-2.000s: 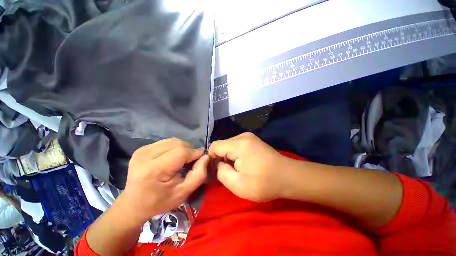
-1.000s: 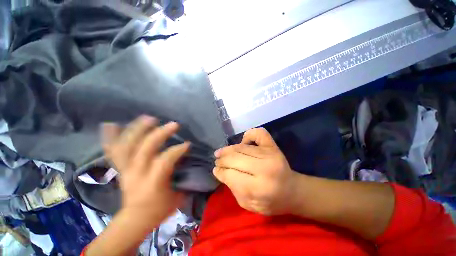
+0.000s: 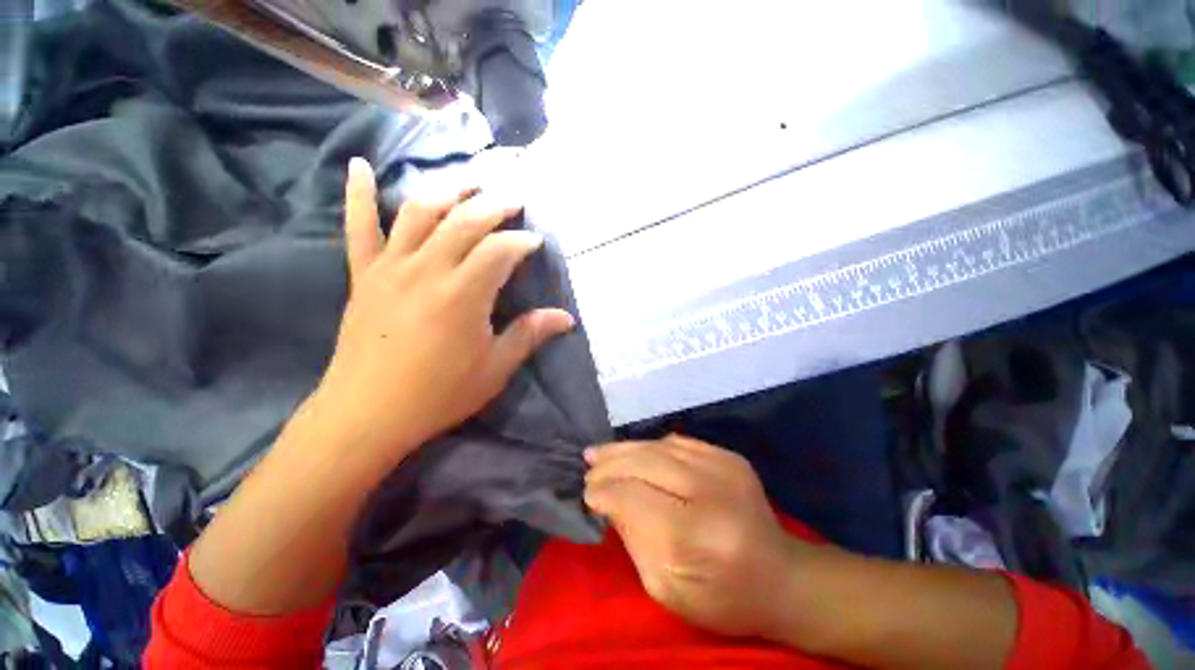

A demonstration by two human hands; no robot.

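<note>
A large dark grey fabric panel point(image 3: 197, 327) lies over the left of the white table and hangs towards my lap. My left hand point(image 3: 439, 295) rests on it with fingers spread, just below the needle area of the sewing machine. My right hand point(image 3: 682, 517) pinches the panel's edge near the table's front edge. The fabric edge runs between my hands up to the machine. A dark cylindrical attachment point(image 3: 507, 92) stands at the machine's needle area point(image 3: 439, 94). The needle itself cannot be made out in the glare.
The white table point(image 3: 734, 144) carries a printed ruler scale point(image 3: 839, 291) along its front edge. Black scissors point(image 3: 1156, 124) lie at the upper right, blurred. Dark and light fabric pieces point(image 3: 1003, 419) are heaped at the right, and more pieces lie at the lower left.
My left hand has left the pinched edge and moved up onto the panel, spread near the needle. My right hand still pinches the edge, slightly lower. The machine's needle area has come into view.
</note>
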